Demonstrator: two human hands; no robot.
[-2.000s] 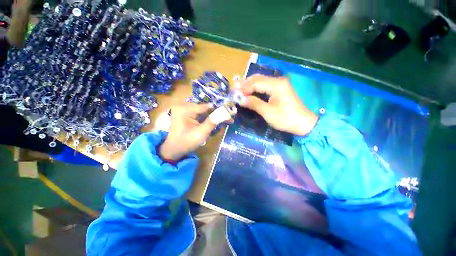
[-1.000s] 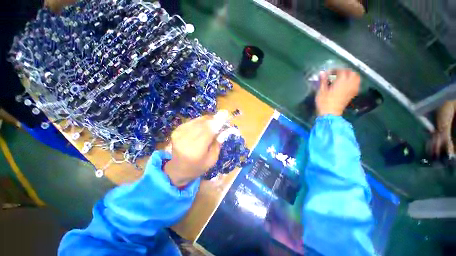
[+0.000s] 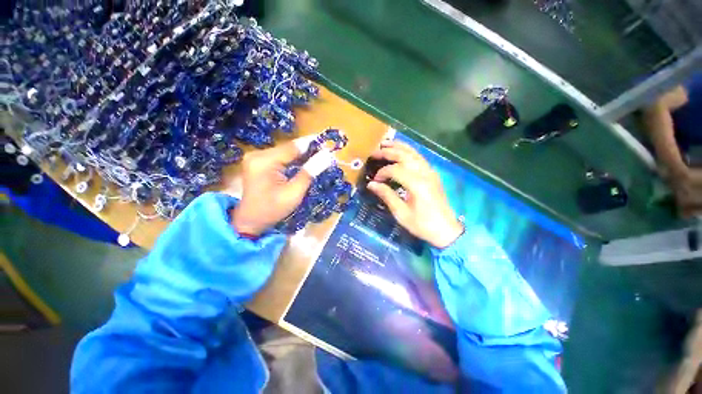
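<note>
My left hand (image 3: 269,188), with a white wrap on its thumb, holds a bunch of linked blue circuit boards (image 3: 327,192). One board (image 3: 332,140) stands out at the fingertips. A round pale end piece (image 3: 356,164) on a thin wire sticks out toward my right hand. My right hand (image 3: 416,192) is just right of it, over the glossy mat (image 3: 362,308). Its fingers are curled around a dark thing, which looks like a black housing (image 3: 374,171), mostly hidden by the fingers.
A large pile of wired boards (image 3: 154,100) covers the left of the tan board (image 3: 339,115). Across the green belt (image 3: 416,85) stand black housings (image 3: 493,121), one with a board on top. Metal rails run beyond. Another person's arm (image 3: 666,135) shows at the right.
My right hand has come back from the belt to beside my left hand. The wired unit it held there now stands on the belt. The housing near the pile is gone from the belt.
</note>
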